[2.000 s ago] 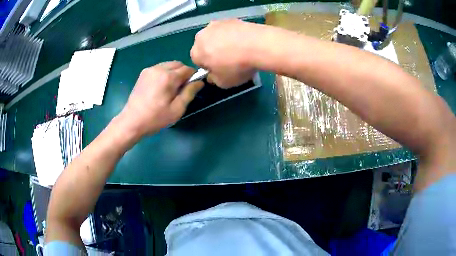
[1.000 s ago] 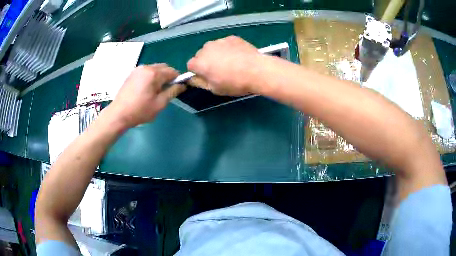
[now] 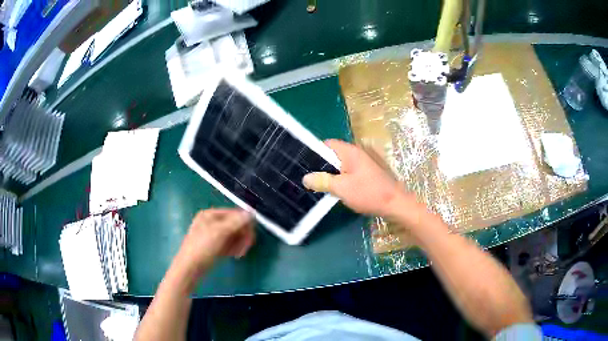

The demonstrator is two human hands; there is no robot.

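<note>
A solar panel [image 3: 250,150] with dark cells, pale grid lines and a white border is held tilted above the green bench, slightly blurred. My right hand [image 3: 357,180] grips its right edge, the thumb with a tan wrap on the dark face and the fingers hidden beneath. My left hand [image 3: 220,236] is below the panel's lower edge with its fingers curled. Whether it touches the edge or holds anything is unclear.
The glue gun [image 3: 429,83], on a yellow hose [image 3: 449,23], stands on the brown work board [image 3: 393,113] beside a white sheet [image 3: 483,126]. White panels [image 3: 123,170] lie left, with a panel stack [image 3: 83,260] nearer. White shells [image 3: 207,60] lie beyond.
The panel has been raised and turned so its dark face shows. My right hand has moved to its right edge. My left hand has moved lower, away from my right hand.
</note>
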